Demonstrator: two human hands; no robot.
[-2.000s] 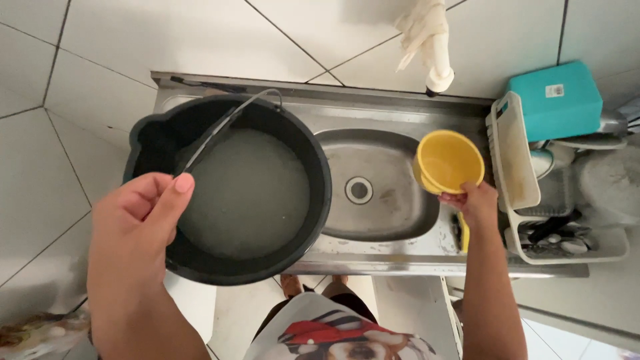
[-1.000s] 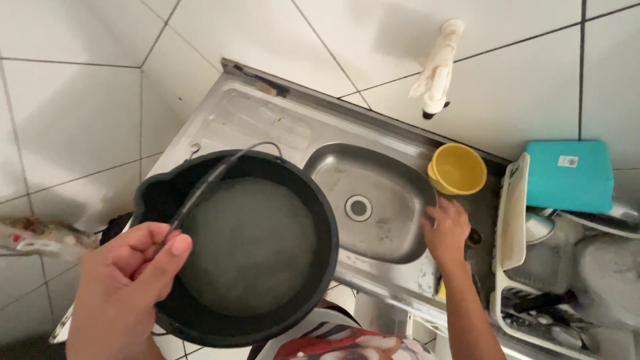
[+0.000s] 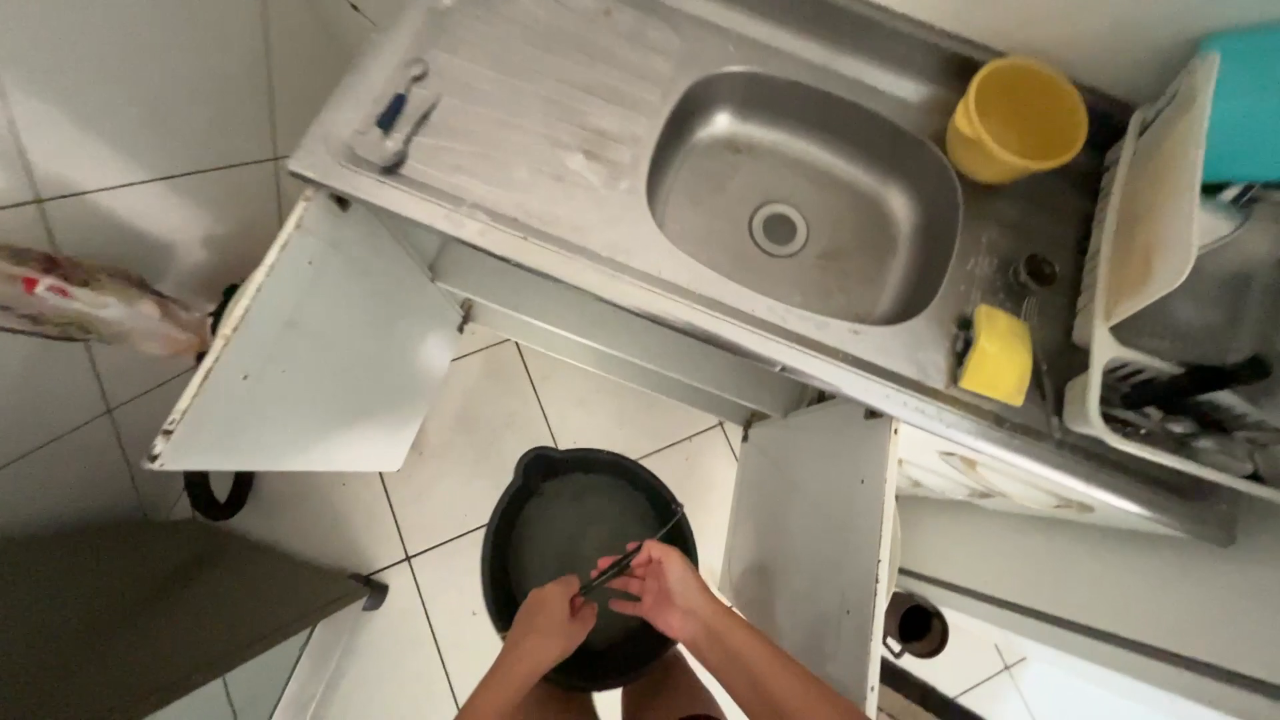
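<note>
A black bucket [image 3: 580, 500] with murky liquid in it is low down in front of me, over the tiled floor. My left hand [image 3: 550, 620] is closed around the grip of its handle. Against the same handle, to the right, my right hand [image 3: 660, 590] has its fingers curled and partly apart; how firmly it holds is unclear. The steel sink basin [image 3: 840, 250] lies above and beyond the bucket. A yellow plastic container [image 3: 1025, 120] stands to the right of the basin, and a yellow sponge [image 3: 997, 356] lies nearer the counter's front edge.
Two white cabinet doors, left [image 3: 330, 350] and right [image 3: 810, 540], stand open on either side of the bucket. A white dish rack [image 3: 1090, 390] with cutlery is at the right. A wrench-like tool [image 3: 395, 115] lies on the counter's left end. A plastic bag [image 3: 90, 300] is at far left.
The bucket has moved down from beside the basin, to between the open cabinet doors. My right hand has left the yellow container's side and come to the bucket handle. The view has shifted downward.
</note>
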